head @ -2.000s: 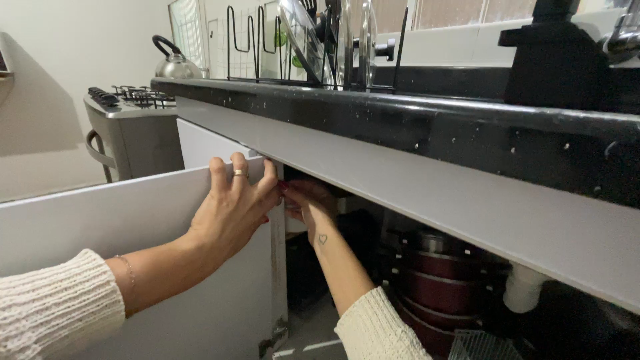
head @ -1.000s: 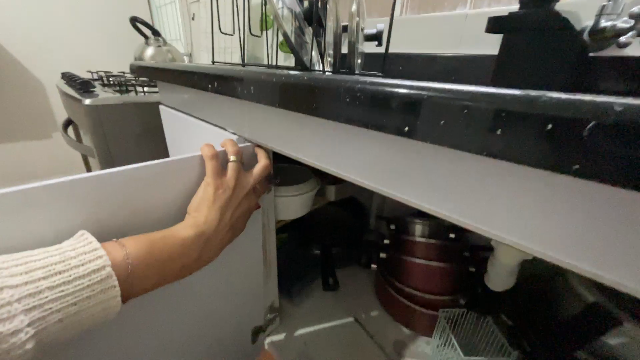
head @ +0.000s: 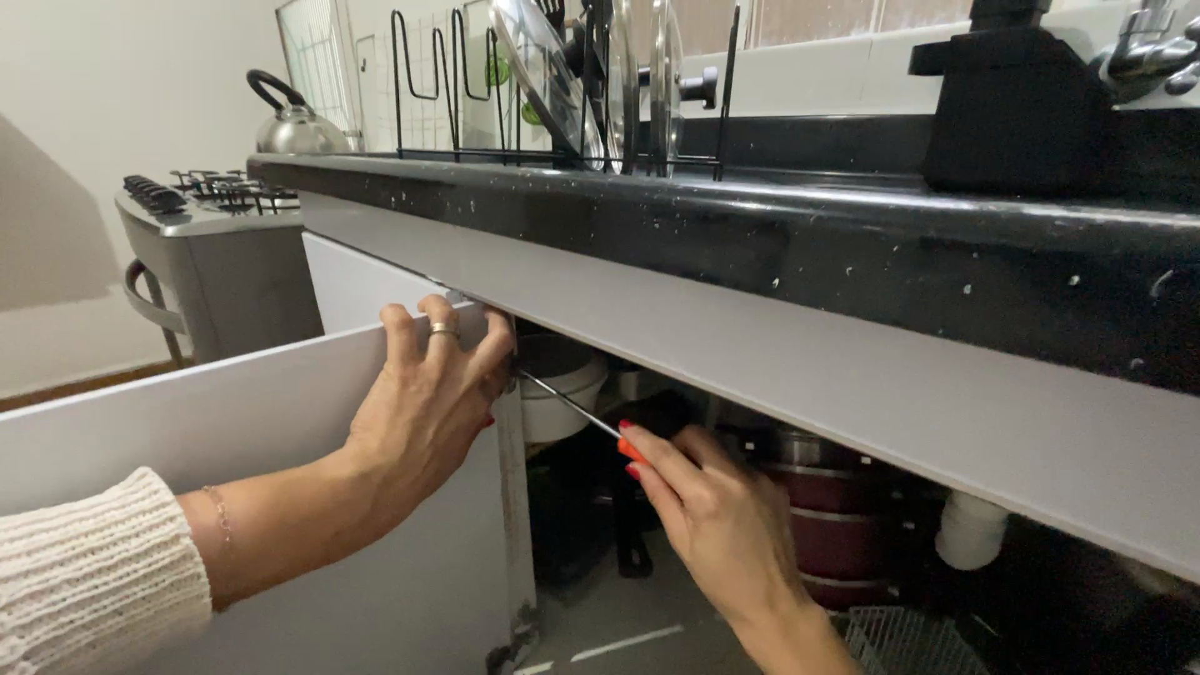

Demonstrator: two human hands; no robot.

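Observation:
A white cabinet door (head: 281, 487) stands open under the counter. My left hand (head: 427, 394) grips its top edge near the hinge side, fingers over the edge and a ring on one finger. My right hand (head: 717, 506) holds a screwdriver (head: 572, 403) by its orange handle. The thin metal shaft points up and left to the door's inner side, just below my left fingers. Its tip is in shadow, so whatever it touches there cannot be made out. A second white door panel (head: 361, 281) shows behind the first.
Above runs a black stone countertop (head: 750, 234) with a wire rack (head: 455, 84) holding glass lids. Inside the cabinet are a white container (head: 558, 394), dark red pots (head: 834, 525), a white drain pipe (head: 972, 530) and a wire basket (head: 905, 642). A stove (head: 234, 281) stands at left.
My right hand, out of sight one second ago, is back in view with the screwdriver raised to the door. Two seconds ago it was at the hinge side. My left hand stays on the door.

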